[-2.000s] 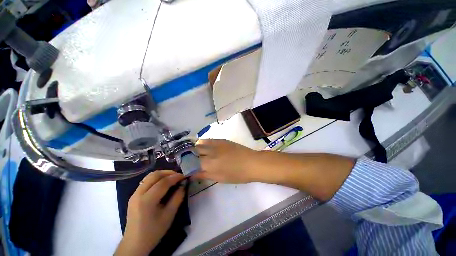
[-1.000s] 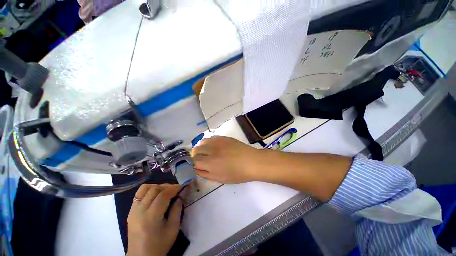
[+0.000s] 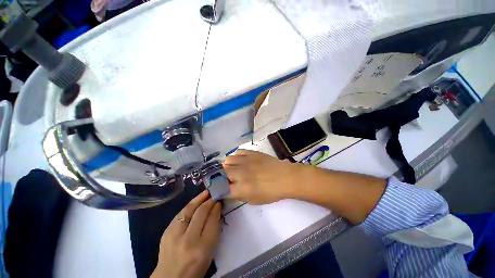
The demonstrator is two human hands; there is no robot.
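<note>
A black fabric piece (image 3: 150, 217) lies on the white table, its upper end under the sewing machine head (image 3: 135, 65). My left hand (image 3: 191, 234), with a ring, lies on its right edge, fingers close together, holding it near the grey part (image 3: 218, 185) on the machine's front. My right hand (image 3: 259, 176) rests on the table just right of that part, fingers bent. Its fingertips and what they touch are hidden. The needle and presser foot are also hidden. Short dark threads show beside my left fingers.
A dark rectangle with tan edge (image 3: 303, 137) and blue and green snips (image 3: 316, 155) lie behind my right wrist. A black strip (image 3: 395, 155) lies far right. A black pile (image 3: 33, 222) is at left. A curved metal guard (image 3: 68, 182) juts out. The ruler edge (image 3: 293, 247) runs in front.
The view has shifted, so the machine sits further right. My left fingers have straightened and drawn together; the dark fold between thumb and fingers no longer shows. My right hand stays beside the needle area.
</note>
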